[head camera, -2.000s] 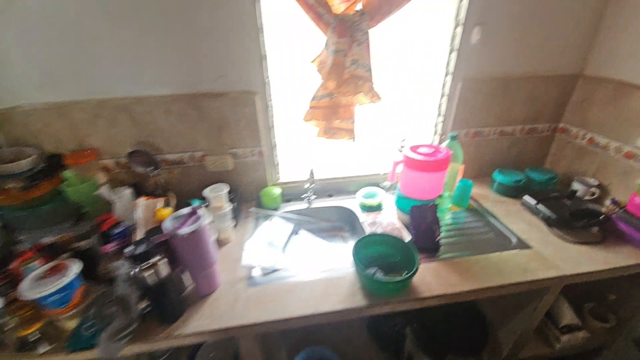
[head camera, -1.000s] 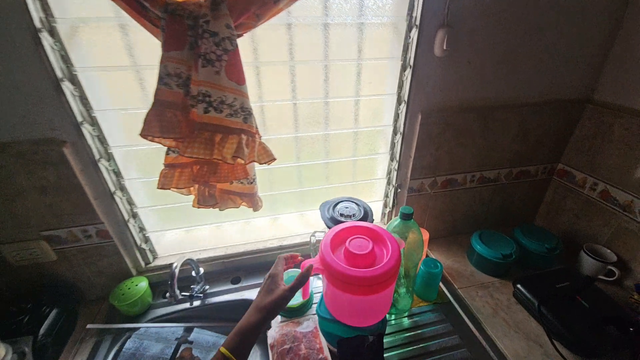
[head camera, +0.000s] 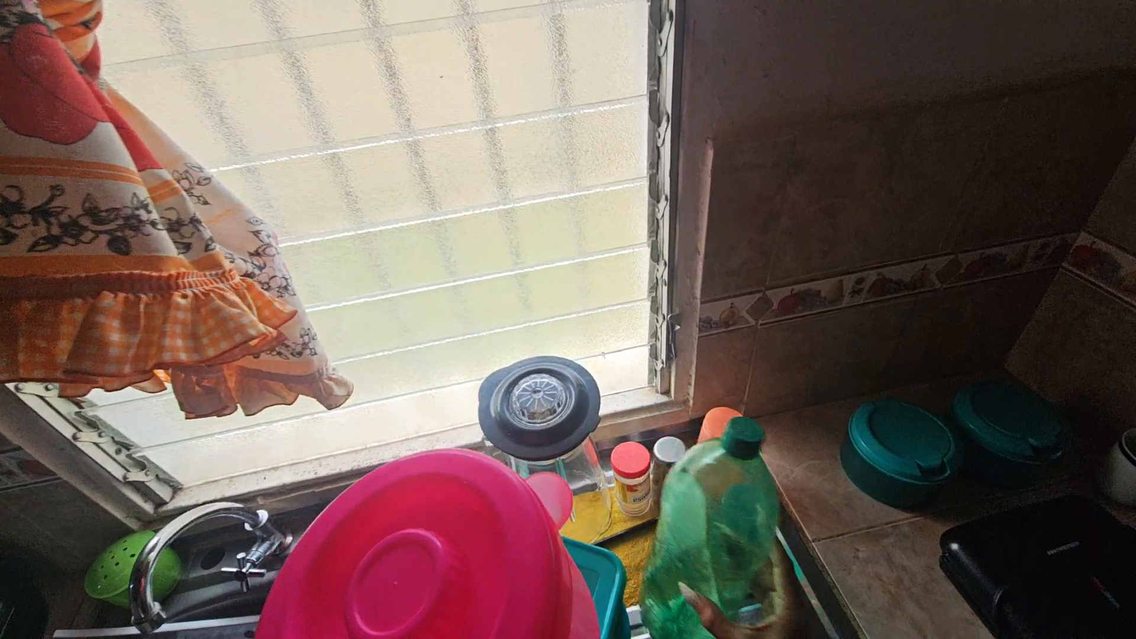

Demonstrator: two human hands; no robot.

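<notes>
My right hand (head camera: 750, 612), at the bottom edge, is wrapped round the lower part of a green plastic bottle (head camera: 710, 524) with a dark green cap. Left of it, very near the camera, is a pink pitcher with a round pink lid (head camera: 417, 559); its lower part is cut off, and what supports it cannot be seen. A teal container (head camera: 606, 586) shows between pitcher and bottle. Behind them stand a blender jar with a black lid (head camera: 540, 406), a red-capped jar (head camera: 632, 479) and a grey-capped shaker (head camera: 667, 457). My left hand is out of view.
A chrome faucet (head camera: 191, 541) and a green perforated holder (head camera: 133, 568) are at the left. Two teal lidded containers (head camera: 901, 453) and a black appliance (head camera: 1047, 559) sit on the tiled counter at the right. A ruffled curtain (head camera: 142, 293) hangs before the louvered window (head camera: 479, 222).
The pink pitcher is now much nearer the camera and left of the bottle. My right hand has come onto the green bottle. The hand seen beside the pitcher's handle has left view.
</notes>
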